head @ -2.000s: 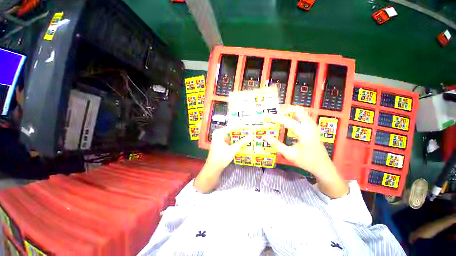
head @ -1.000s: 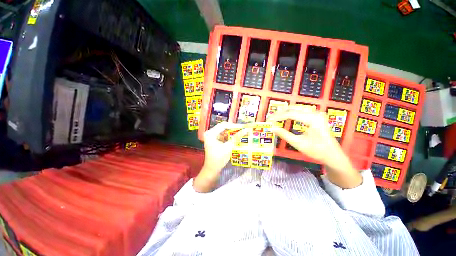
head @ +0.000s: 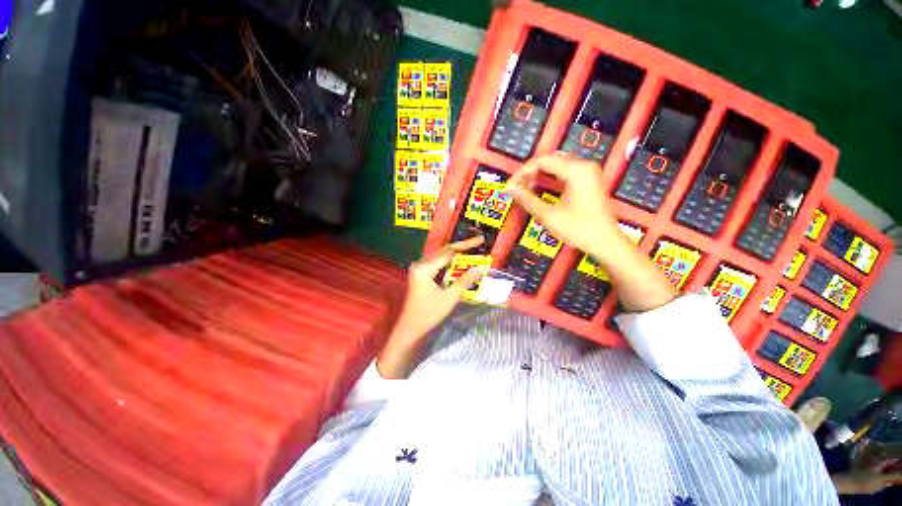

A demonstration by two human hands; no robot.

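My left hand point(head: 427, 298) holds a yellow label sheet point(head: 469, 277) with a white bare patch at its right end, below the tray's near left corner. My right hand point(head: 579, 208) reaches over the red-orange phone tray point(head: 827, 150). Its thumb and fingertips pinch the right edge of a yellow screen label point(head: 487, 201), which lies over the screen of the near row's leftmost phone. The other near-row phones bear yellow labels, partly hidden by my right hand and forearm. The far-row keypad phones point(head: 657, 158) have bare dark screens.
A finished tray point(head: 853, 301) lies partly under the working tray's right side. Spare label sheets point(head: 422, 128) lie left of the tray. An open computer case point(head: 49, 198) stands far left. A red tray stack point(head: 188, 366) fills the lower left.
My right hand has left the label sheet and moved to the leftmost near-row phone, which now has a label over it. The sheet in my left hand looks smaller. The view has shifted and the tray appears tilted.
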